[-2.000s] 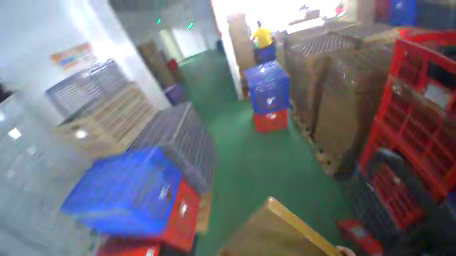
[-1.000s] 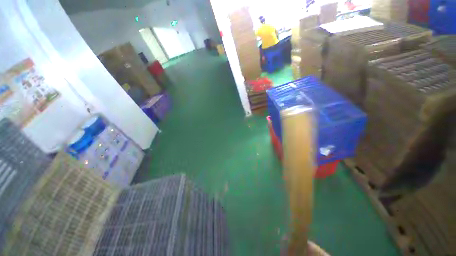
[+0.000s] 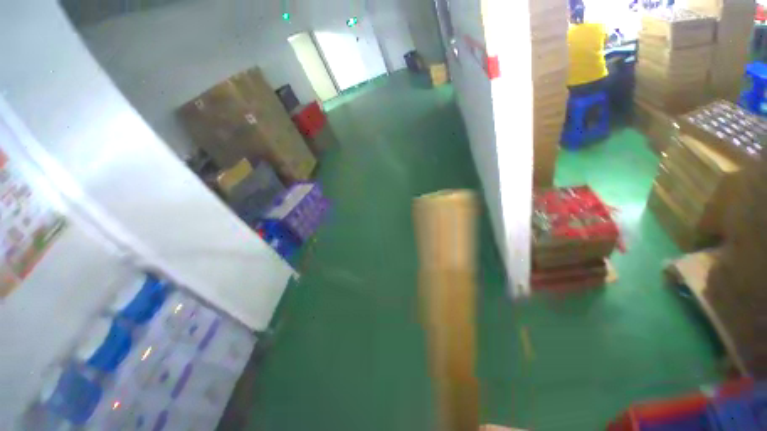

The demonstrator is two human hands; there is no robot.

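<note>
A brown cardboard tray (image 3: 447,311) is held up in front of me, seen nearly edge-on as a narrow upright strip from the bottom edge to mid-picture. It is blurred, and its contents do not show. A small sliver of my right hand (image 3: 502,428) shows at the bottom edge, against the tray's right side; the rest of it is cut off. My left hand is out of the picture.
Green floor (image 3: 370,252) runs ahead between a white pillar (image 3: 168,160) and a white wall end (image 3: 509,151). Cartons with red wires (image 3: 576,219) stand beside the wall. A red crate (image 3: 673,414) is low right. A person in yellow (image 3: 586,55) sits beyond.
My view has moved forward along the aisle. The grey crates and the stacked blue crates have left view or dropped to the edge. The tray is still held, now left of where it was.
</note>
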